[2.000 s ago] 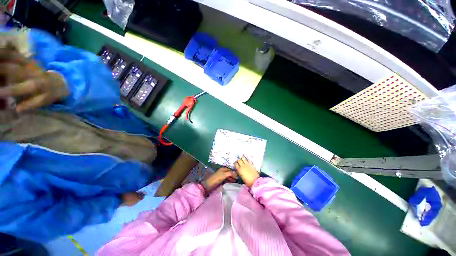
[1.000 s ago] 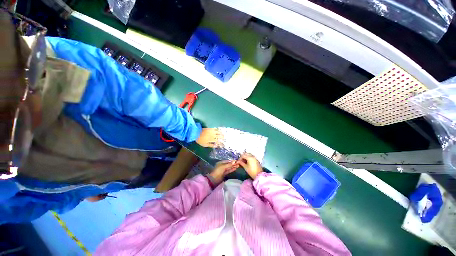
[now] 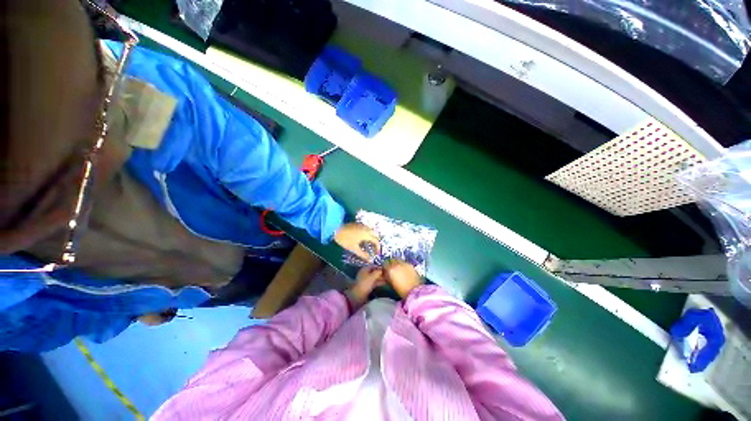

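Note:
A crinkled small-parts bag (image 3: 414, 239), silvery with dark and white patches, lies flat on the green bench in front of me. My left hand (image 3: 366, 284) and my right hand (image 3: 402, 277) meet at its near edge, fingertips close together. They seem to pinch the bag's near edge; the fingertips are partly hidden and blurred. Another person's hand (image 3: 357, 239) rests on the bag's left part, just beyond my left hand.
The neighbour's blue sleeve (image 3: 284, 197) crosses the bench from the left, partly covering a red air blow gun (image 3: 311, 165). An empty blue bin (image 3: 517, 308) stands at right. Two blue bins (image 3: 366, 104) sit behind the white edging. A metal post (image 3: 642, 274) stands at right.
The neighbour has leaned in and reached a hand onto the bag, now further over it. The bag's surface looks darker and more silvery. My hands stay at its near edge.

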